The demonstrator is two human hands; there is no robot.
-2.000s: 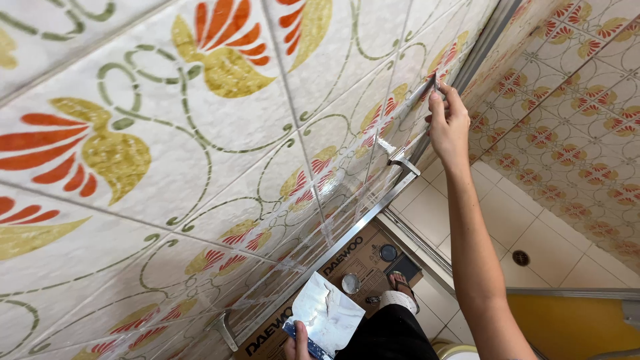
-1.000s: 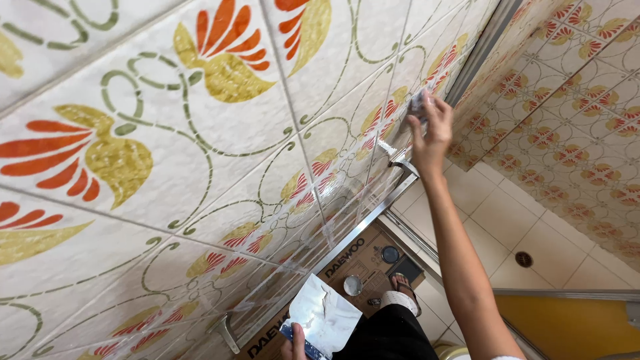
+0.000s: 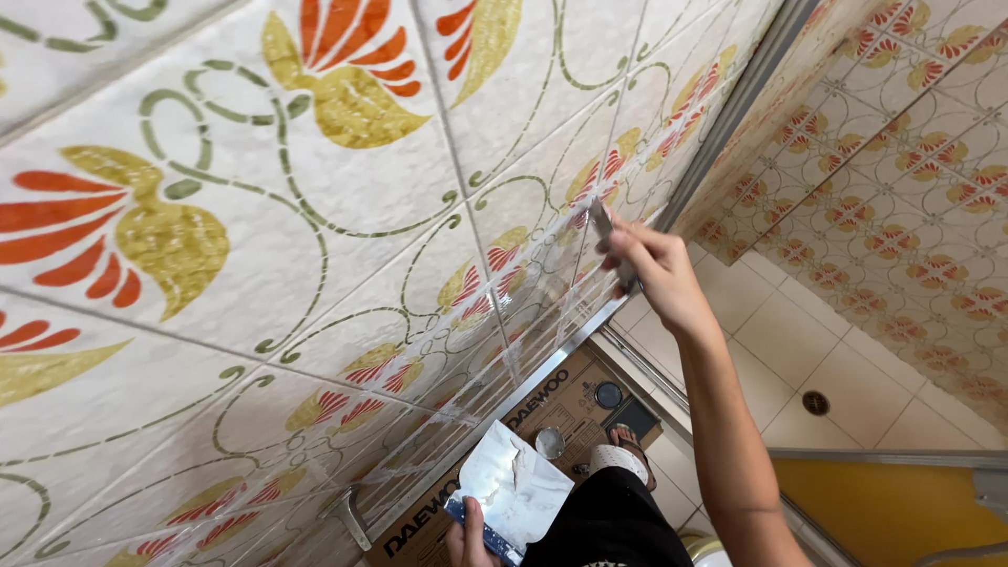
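Note:
My right hand (image 3: 650,268) grips a thin metal scraper blade (image 3: 602,220), its edge against the patterned wall tiles (image 3: 378,181) near a grout line. White paste smears (image 3: 512,358) mark several joints on the lower tiles. Low at the bottom of the view, my left hand (image 3: 472,539) holds a wide putty knife by its blue handle (image 3: 496,535). White paste lies on its broad metal blade (image 3: 516,484).
A metal towel rail (image 3: 465,445) juts from the wall below. Under it lies a printed cardboard sheet (image 3: 567,402) with a round container (image 3: 550,442) and a dark cup (image 3: 608,395). My sandalled foot (image 3: 634,449) stands there. A floor drain (image 3: 816,403) and a yellow panel (image 3: 890,496) are at right.
My right hand has moved from higher up beside the metal frame to a lower spot leftward on the tiles. The towel rail's upper bracket, visible earlier, is now behind that hand. My left hand stays low.

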